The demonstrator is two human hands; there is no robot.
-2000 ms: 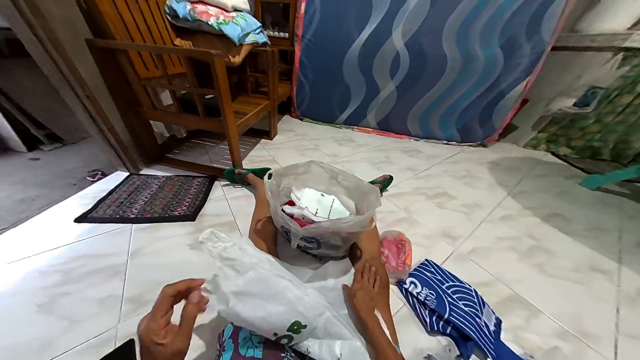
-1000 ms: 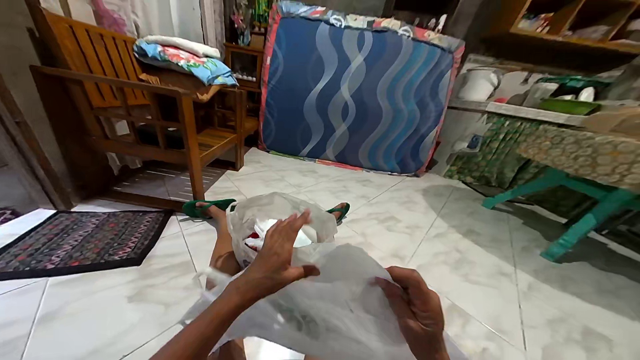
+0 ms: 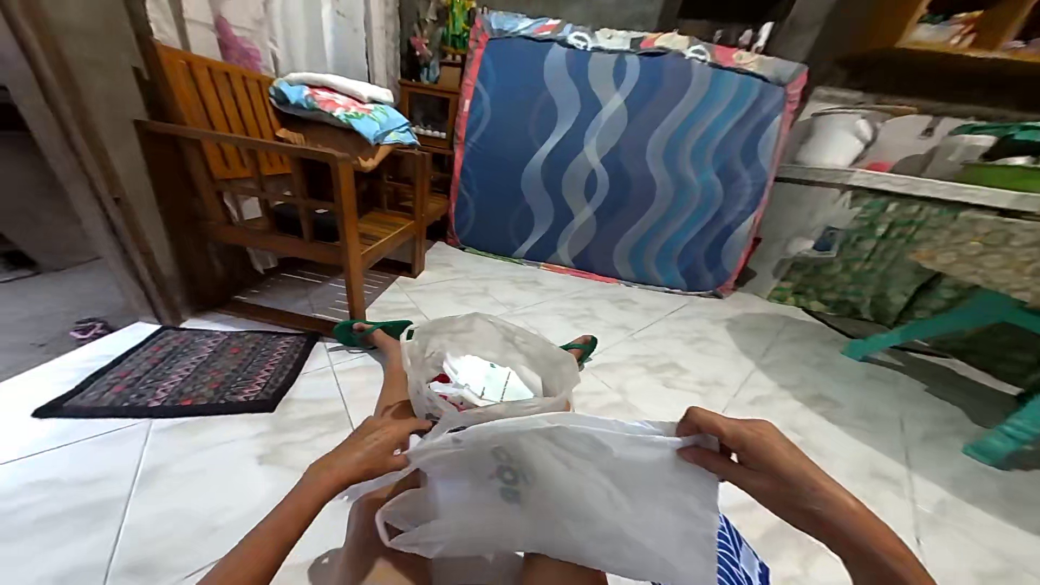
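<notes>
A white plastic bag (image 3: 577, 487) with writing is stretched flat over my lap. My left hand (image 3: 370, 451) pinches its upper left part near the handles, while my right hand (image 3: 735, 451) grips its right edge between thumb and fingers. Just beyond, between my legs, an open translucent plastic bag (image 3: 487, 337) stands on the floor, holding white and red items (image 3: 487, 380). Part of a blue and white patterned item (image 3: 738, 554) shows below my right hand, partly covered by the white bag.
A dark patterned mat (image 3: 191, 370) lies at the left, before a wooden armchair (image 3: 349, 219) with folded cloth on it. A blue mattress (image 3: 617, 162) leans upright at the back. Green table legs (image 3: 934, 325) stand at the right. My feet wear green slippers (image 3: 374, 331).
Two seconds ago the white bag lay loosely over my lap with my right hand by my leg. Now both hands hold it spread out; my left hand has moved back from over the open bag. The view has tilted up.
</notes>
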